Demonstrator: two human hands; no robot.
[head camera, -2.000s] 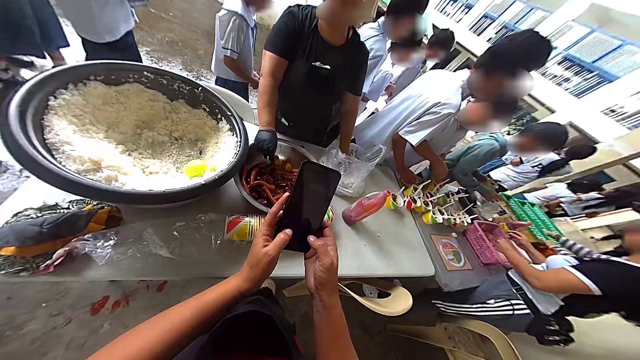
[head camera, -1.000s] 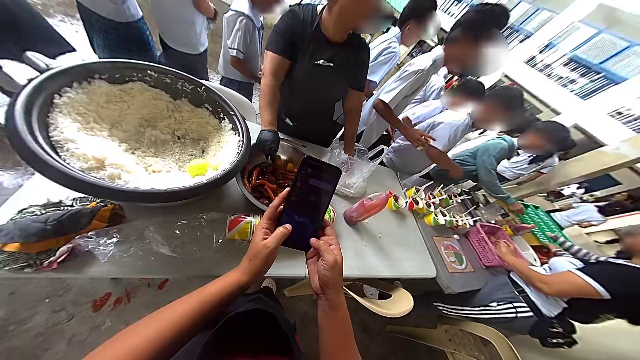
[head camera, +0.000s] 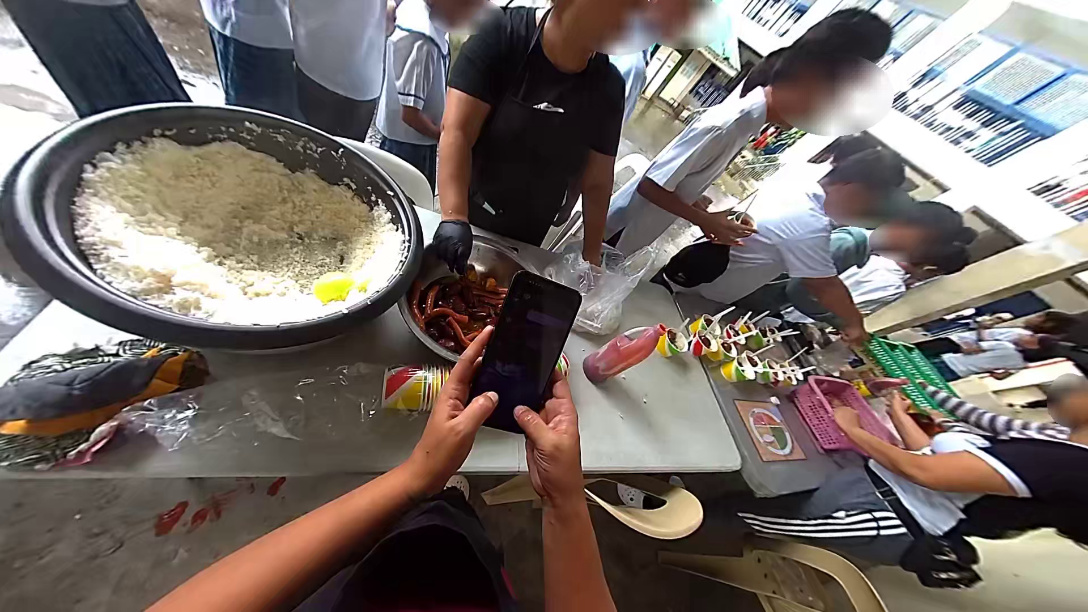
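A black smartphone [head camera: 527, 344] is held upright between both my hands above the table's near edge. Its left side rests in my left hand [head camera: 459, 408], the thumb on the lower front. My right hand [head camera: 551, 429] grips the lower right side, its thumb also at the screen. Behind the phone, partly hidden by it, a metal bowl [head camera: 414, 327] holds reddish sauced food. A stack of colourful paper cups [head camera: 412, 388] lies on its side left of my left hand. To the right of the phone lies a squeeze bottle of red sauce [head camera: 623, 353].
A large black tub [head camera: 410, 255] of rice stands at left, a yellow scoop [head camera: 333, 287] in it. Across the table a person wears a black glove [head camera: 452, 245] at the bowl. Filled cups [head camera: 739, 367], a pink basket [head camera: 807, 408] and people are at right; plastic chairs [head camera: 659, 518] stand below.
The phone screen, black two seconds ago, showed a faint lit display one second ago and looks dark now. People in white shirts behind the table have shifted. Both my hands keep hold of the phone.
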